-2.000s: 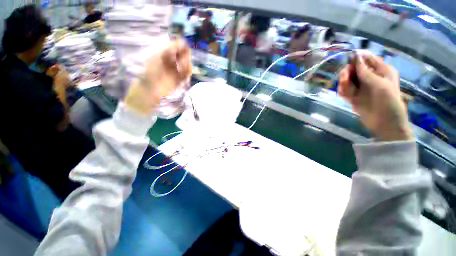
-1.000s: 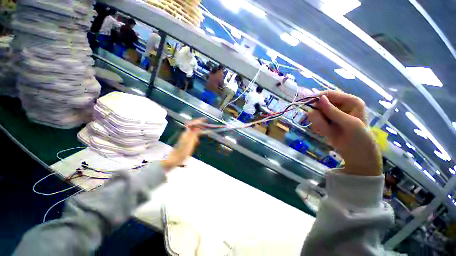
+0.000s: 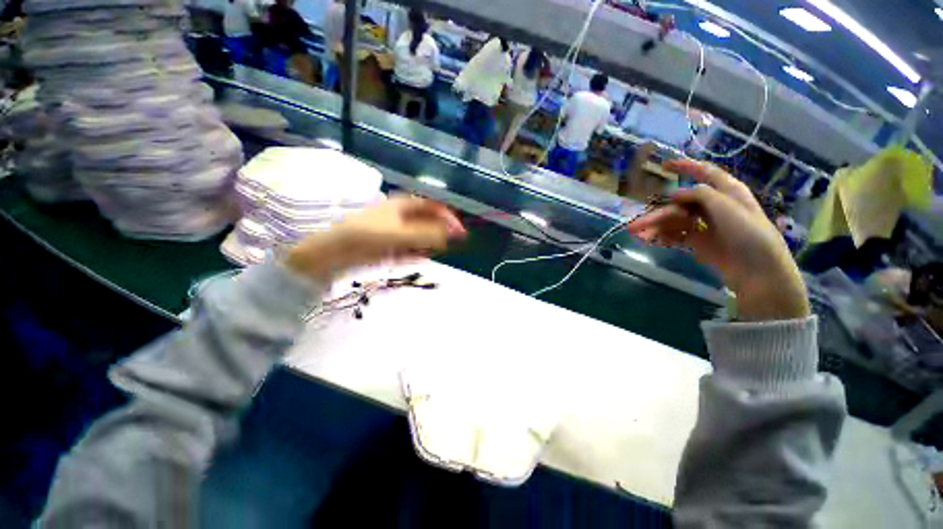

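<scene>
My left hand (image 3: 385, 229) is raised above the white tabletop (image 3: 641, 413), its fingertips at the end of a thin dark red wire. My right hand (image 3: 713, 222) is raised at the right with a wire harness (image 3: 595, 246) at its fingers. Thin dark and white wires of the harness hang between the hands in front of the green conveyor. A white panel (image 3: 476, 439) lies at the near table edge, wires along its rim. A harness bundle (image 3: 362, 294) with small black ends lies on the table below my left hand.
A short panel stack (image 3: 305, 196) stands behind my left hand, a tall panel stack (image 3: 145, 124) farther left. The green conveyor belt (image 3: 662, 310) runs behind the table. Several people are beyond it. A white cable loop (image 3: 727, 103) shows at the upper right.
The view has tilted down and shifted. The wires between my hands, taut and bunched a second ago, now hang looser and spread apart. The fingers of my right hand have opened somewhat.
</scene>
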